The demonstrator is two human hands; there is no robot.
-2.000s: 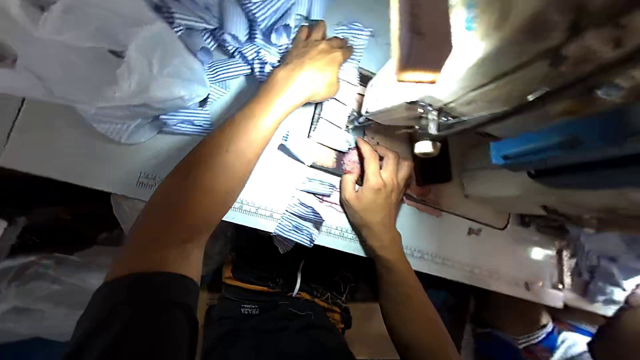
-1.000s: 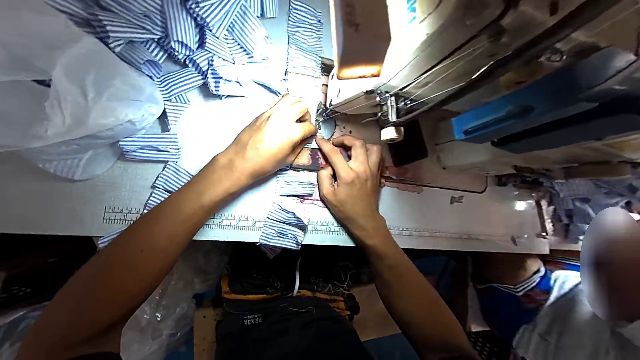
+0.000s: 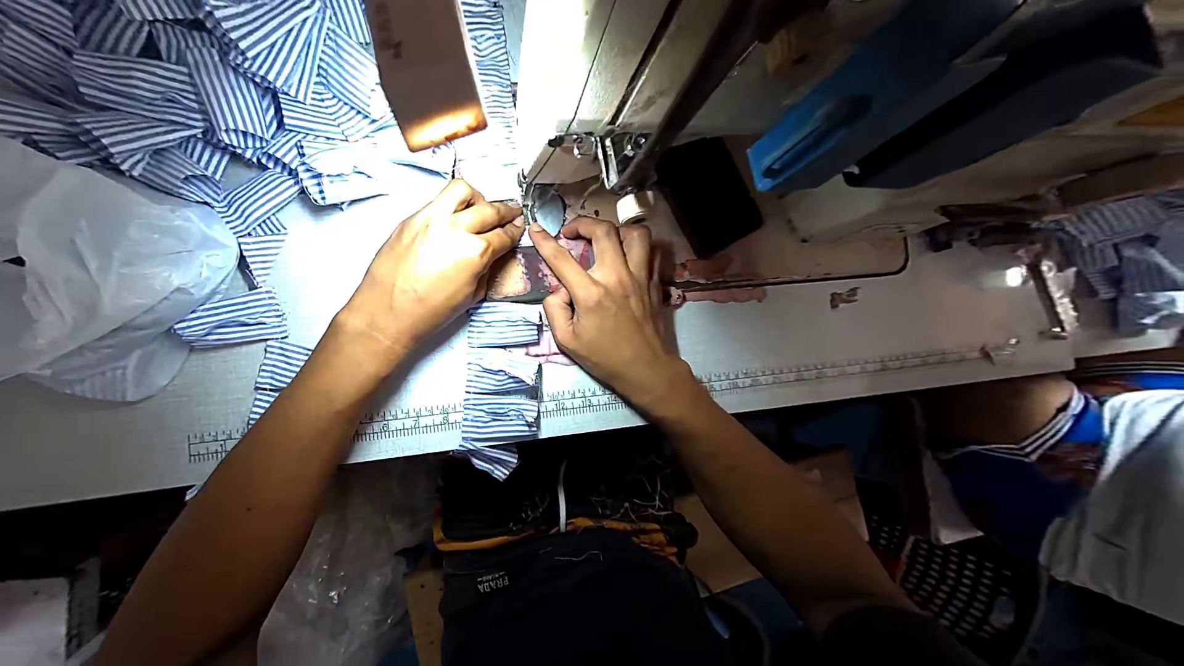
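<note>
My left hand (image 3: 444,259) is beside the presser foot (image 3: 529,205) of a sewing machine (image 3: 573,83), its fingertips pinched at the near end of the work. Close against it, my right hand (image 3: 606,305) presses thumb and forefinger down by the foot, the other fingers bent. What lies between the fingertips is mostly hidden. A chain of blue-and-white striped fabric pieces (image 3: 504,370) runs from under my hands over the table's front edge. Behind the foot, another striped strip (image 3: 492,65) lies flat.
A heap of striped fabric pieces (image 3: 185,92) lies at the back left, a white plastic bag (image 3: 120,277) in front of it. Printed rulers (image 3: 777,373) line the table's front edge. A person's leg (image 3: 1008,435) shows at the right.
My left hand has come from behind the presser foot, two seconds ago, to beside my right hand. The view has shifted and moved closer.
</note>
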